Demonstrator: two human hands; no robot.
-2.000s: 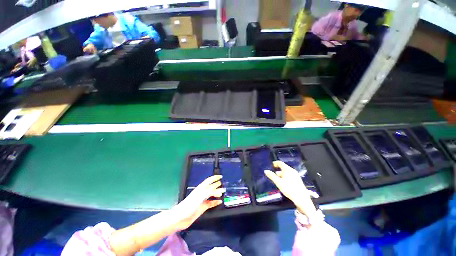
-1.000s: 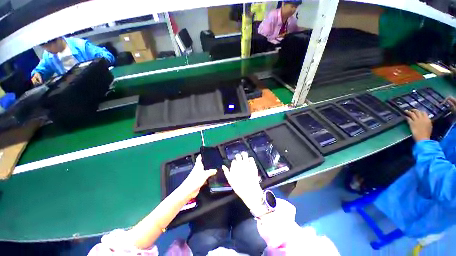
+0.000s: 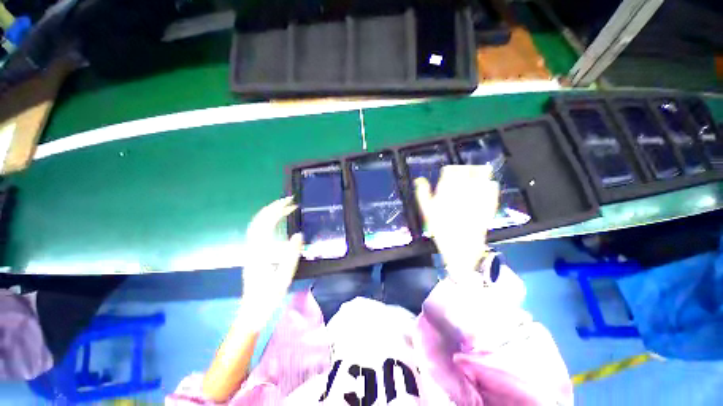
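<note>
A black foam tray (image 3: pixel 555 170) holds several dark glossy smartphones in a row; its right-end slot is empty. The leftmost phone (image 3: pixel 322 208) and the second phone (image 3: pixel 379 198) lie flat in their slots with glare on them. My left hand (image 3: pixel 271 242) is at the tray's left edge beside the leftmost phone, fingers apart, holding nothing. My right hand (image 3: pixel 460 208) is over the third phone (image 3: pixel 426 161) and the fourth phone (image 3: pixel 482 149), partly hiding both; it is overexposed, with fingers spread and nothing visible in it.
A back tray (image 3: pixel 317 86) holds one phone with a small white spot. Another tray (image 3: pixel 591 186) with several phones adjoins at right. A metal post (image 3: pixel 606 47) stands behind. A brown board (image 3: pixel 36 119) lies at left. Blue stools and a blue sleeve (image 3: pixel 682 293) are below the bench.
The view has tilted down. My left hand has moved from the second phone to the tray's left edge. My right hand has moved right, over the third and fourth phones.
</note>
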